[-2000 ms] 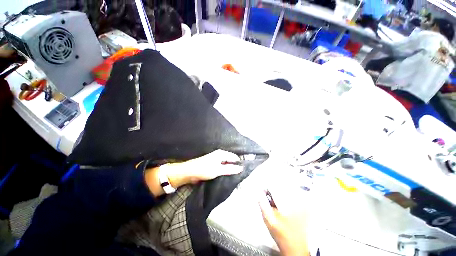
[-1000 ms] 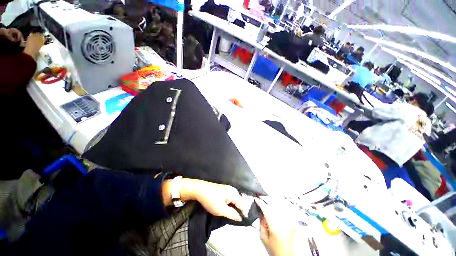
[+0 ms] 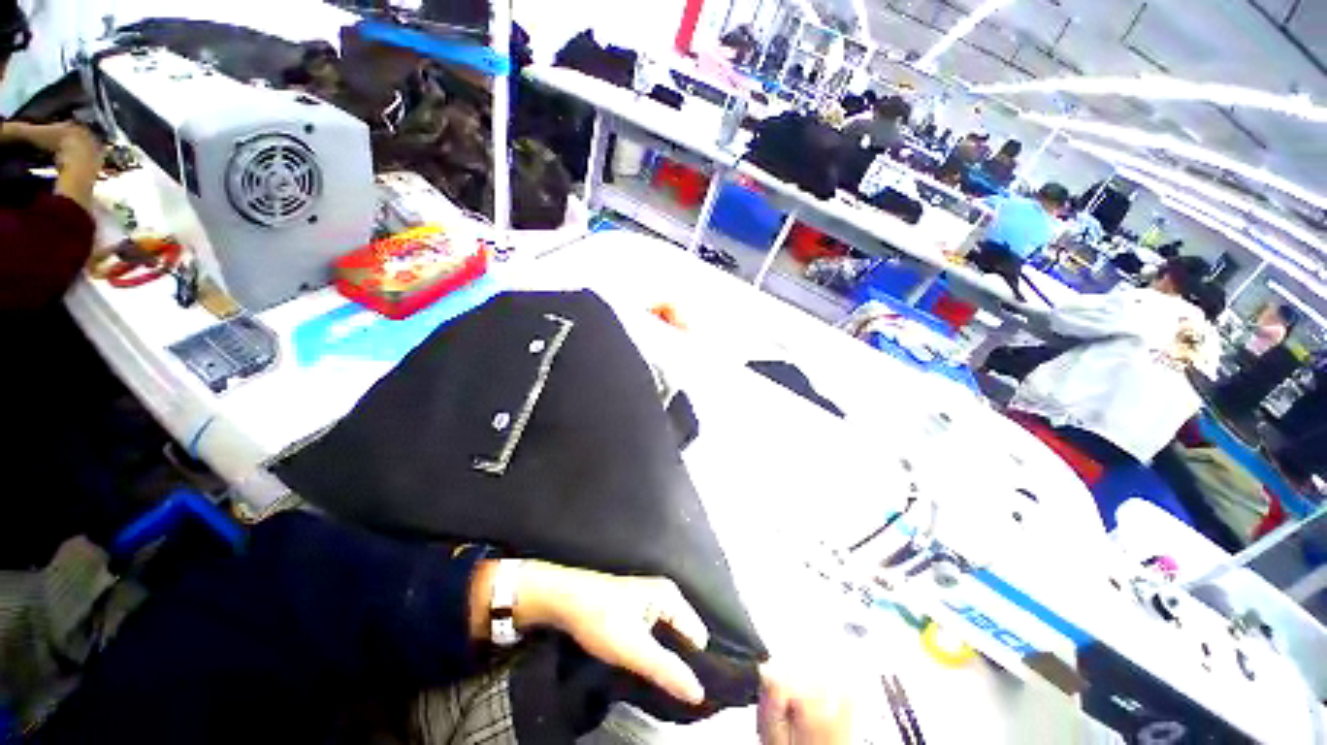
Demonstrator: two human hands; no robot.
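A dark garment panel (image 3: 509, 422) lies on the white table, with a pale patterned strip (image 3: 524, 396) and two metal buttons. My left hand (image 3: 626, 623), with a white-faced watch at the wrist, grips the panel's near edge. My right hand (image 3: 801, 706), cut off by the bottom edge, pinches the cloth at its right corner. Checked cloth (image 3: 469, 713) hangs below my left forearm. The white sewing machine head with a blue stripe (image 3: 1004, 608) is at the right. Thread snips (image 3: 902, 710) lie right of my right hand.
A grey machine housing with a fan (image 3: 277, 182), a red tray (image 3: 412, 272) and a grey calculator-like box (image 3: 223, 352) are at the left. A dark cloth piece (image 3: 793, 384) lies on the table. A person in a white top (image 3: 1113, 357) is at the right; another person's hand (image 3: 76, 153) shows far left.
The head view has turned upward and shows more of the room. My right hand has come from the bare table to the cloth edge beside my left hand. The snips now lie on the table.
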